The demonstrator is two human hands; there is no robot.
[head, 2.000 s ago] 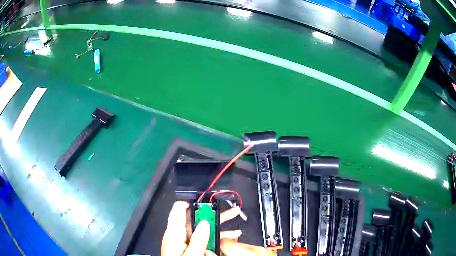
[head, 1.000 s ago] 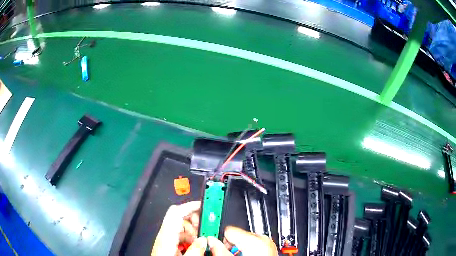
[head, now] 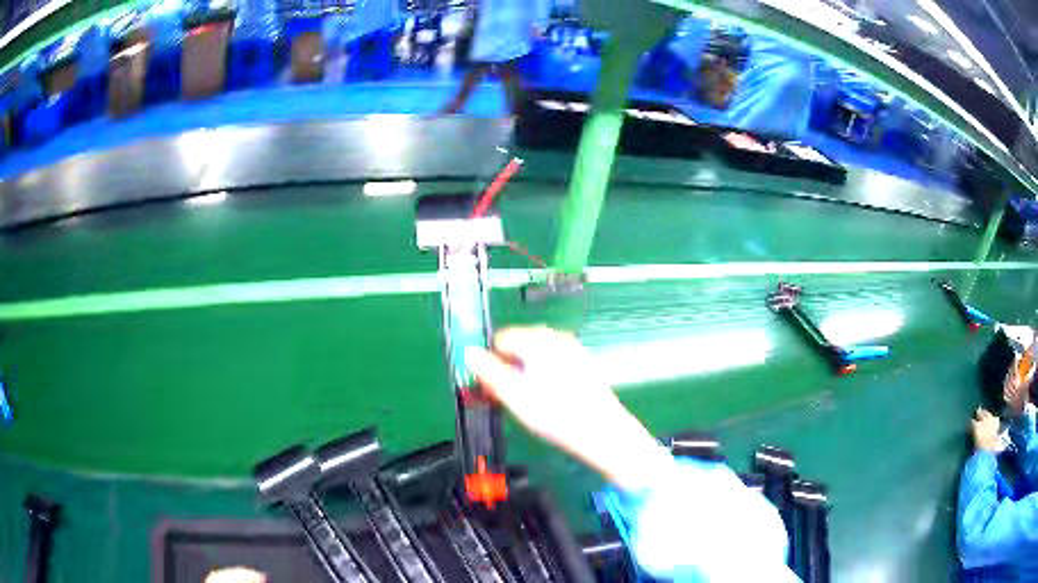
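A black housing (head: 461, 416) with a wide curved head stands out centrally, its handle running down to an orange end piece (head: 486, 485). A red wire (head: 496, 188) sticks up from its head, and a pale blue-white strip shows in the handle. My right hand (head: 529, 370), blurred, has its fingers closed at the handle's right side, its blue sleeve below. Only a small part of my left hand (head: 235, 576) shows at the bottom edge; its fingers are hidden. Several housings (head: 347, 456) lie fanned out below.
The black tray (head: 216, 530) is at the lower left. Wired subassemblies (head: 814, 333) with blue batteries lie on the green surface at right. Another person's hands (head: 988, 430) and blue sleeves are at the right edge. A green post (head: 586, 194) stands behind the housing; a person walks beyond.
The view has swung right and up. My right hand has moved forward with the wired housing, away from the tray. My left hand has dropped to the bottom edge, off the housing.
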